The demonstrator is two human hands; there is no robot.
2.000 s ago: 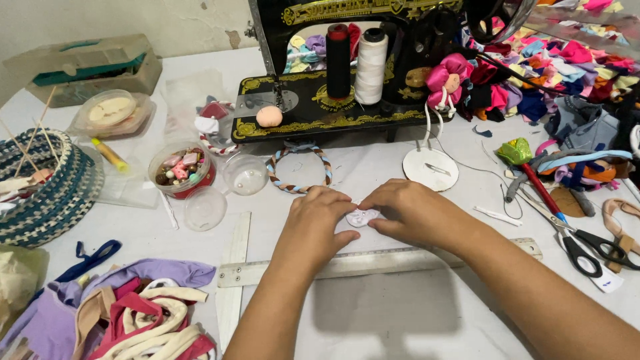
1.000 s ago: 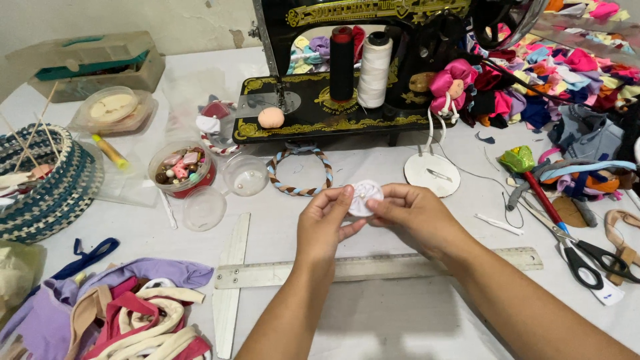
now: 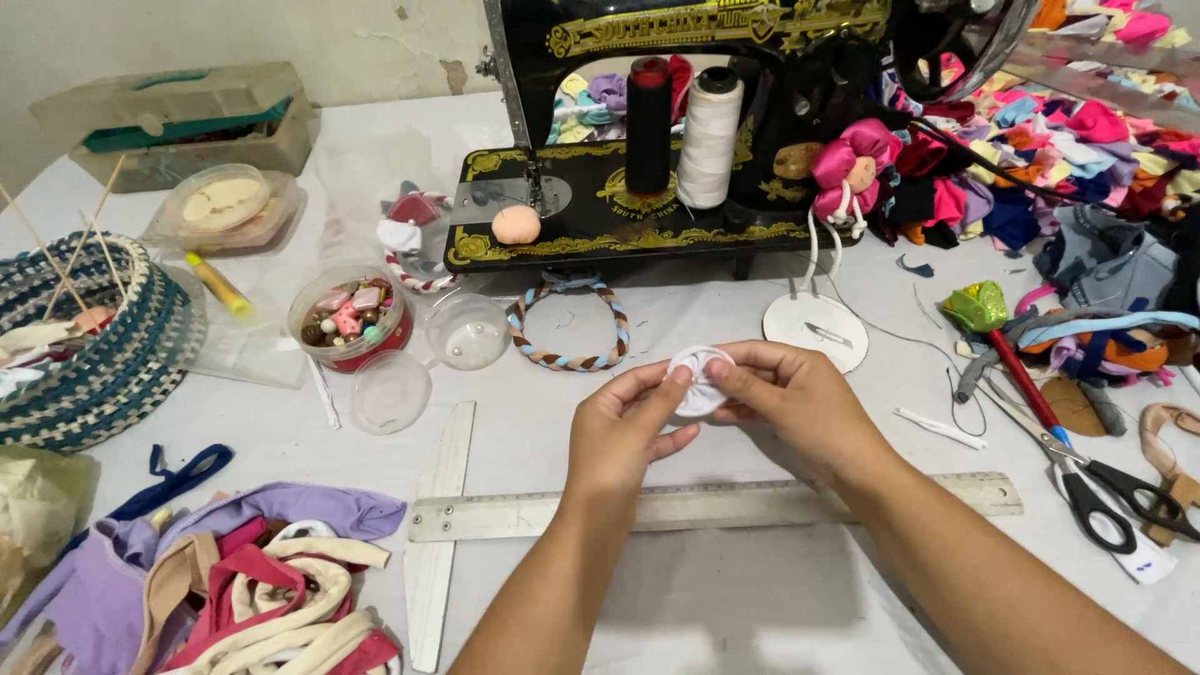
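A small round of gathered white fabric [image 3: 701, 382] is pinched between both hands above the table. My left hand [image 3: 623, 427] holds its left side, the thumb pressing on its face. On its right side my right hand [image 3: 797, 403] grips it, thumb on the front and fingers behind. Beneath my wrists lies a T-square [image 3: 731, 504], partly hidden by my left forearm. A braided fabric ring [image 3: 570, 323] in brown, tan and light blue rests just beyond my left hand. To the right of it, past my right hand, is a white disc [image 3: 816, 328] with a metal clasp on it.
A black sewing machine [image 3: 600, 246] with two thread spools stands behind. Left are a woven basket [image 3: 141, 356], a tub of beads [image 3: 352, 314] and fabric strips [image 3: 272, 600]. Scissors [image 3: 1078, 459] lie at right, near a red stick [image 3: 1029, 380] and a heap of colourful scraps [image 3: 1078, 141].
Both hands have lifted from near the T-square, bringing the white fabric round up off the table. Since a second ago it has stayed between my fingers with only small shifts.
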